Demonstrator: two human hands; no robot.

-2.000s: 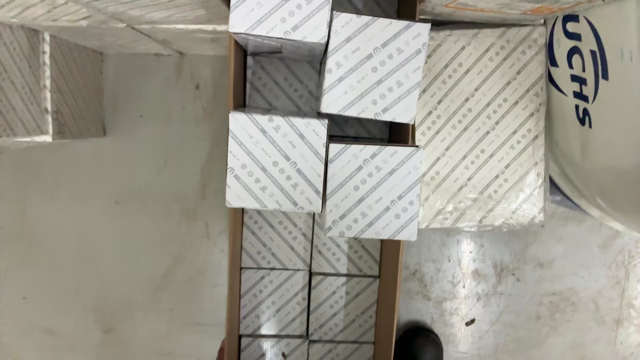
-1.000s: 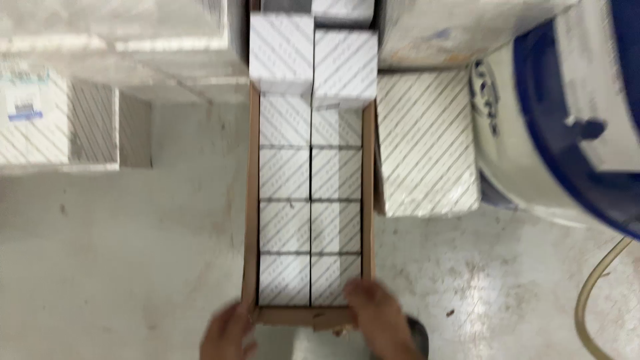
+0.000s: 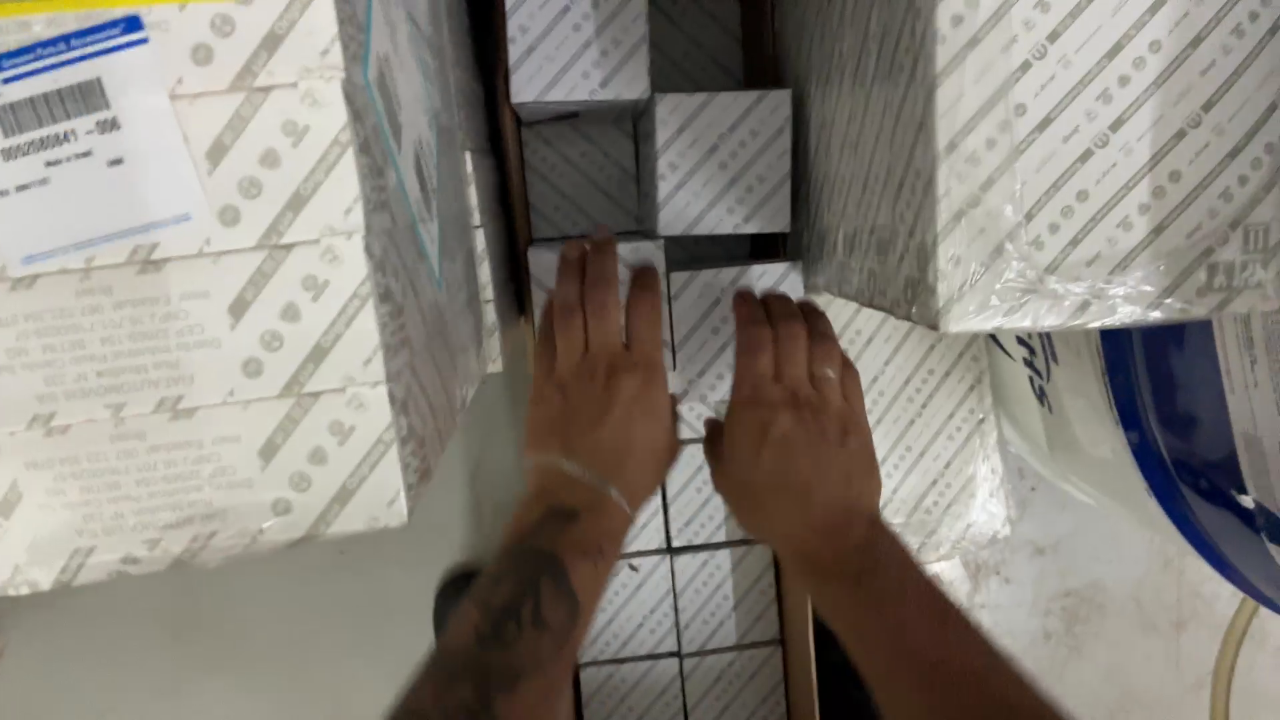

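A long cardboard carton (image 3: 797, 640) holds two columns of small white boxes with striped print. My left hand (image 3: 600, 400) lies palm down, fingers stretched forward, on a raised white box (image 3: 545, 262) in the left column. Beside it, my right hand (image 3: 795, 420) rests its fingers on the neighbouring raised box (image 3: 700, 320) in the right column. Neither hand is closed around anything. Farther up stand another raised box (image 3: 722, 165) on the right and one (image 3: 578, 50) on the left, with a lower, shaded box top (image 3: 580, 178) between the left ones.
Plastic-wrapped stacks of striped boxes stand close on the left (image 3: 190, 340) and right (image 3: 1110, 150) of the carton. A lower wrapped box (image 3: 910, 420) adjoins its right side. Beyond that are a white and blue drum (image 3: 1180, 440) and a hose (image 3: 1230, 660) on the floor.
Both hands have moved from the carton's near end up onto the raised boxes. The view has shifted, now closer to the boxes.
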